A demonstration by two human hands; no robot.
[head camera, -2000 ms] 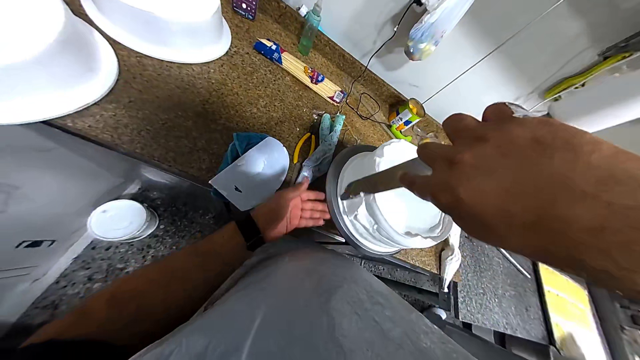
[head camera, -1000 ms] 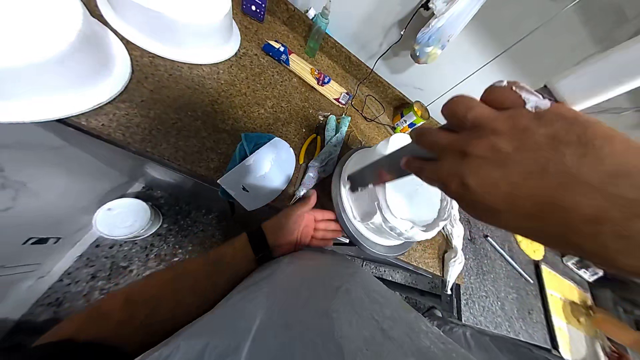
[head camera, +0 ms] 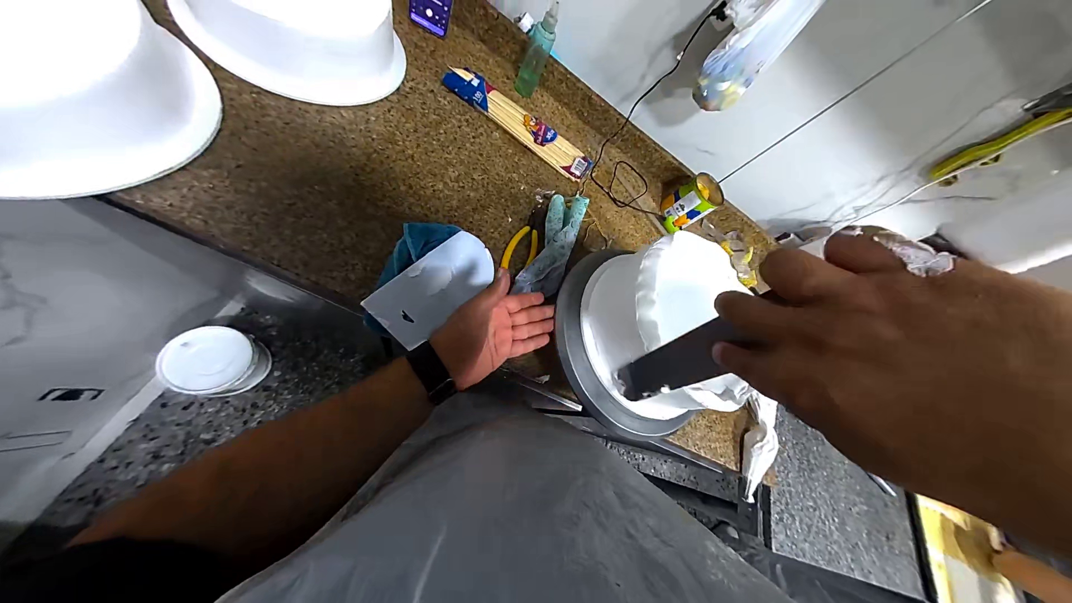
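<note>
A tall round form coated in white frosting (head camera: 682, 289) stands on a grey turntable (head camera: 574, 335) at the counter's edge. My right hand (head camera: 804, 327) grips a metal spatula (head camera: 678, 362), its blade low against the frosted side. White smears mark the back of that hand. My left hand (head camera: 502, 322), palm up with fingers apart, is beside the turntable's left rim and holds nothing. Just left of it lies a white plastic scraper (head camera: 440, 285) over a teal cloth (head camera: 419, 243). Filled piping bags (head camera: 557, 243) and yellow-handled pliers (head camera: 519, 247) lie beyond my fingertips.
Large white frosted forms (head camera: 293, 50) occupy the counter's left end. Packaged wooden skewers (head camera: 519, 121), a green spray bottle (head camera: 536, 54), a phone (head camera: 431, 12), a black cable (head camera: 624, 126) and an open can (head camera: 691, 201) are toward the wall. A white lidded tub (head camera: 205, 360) is below, left.
The spatula has moved from the top-left rim of the frosted form to low on its near side. My left hand stays open beside the turntable.
</note>
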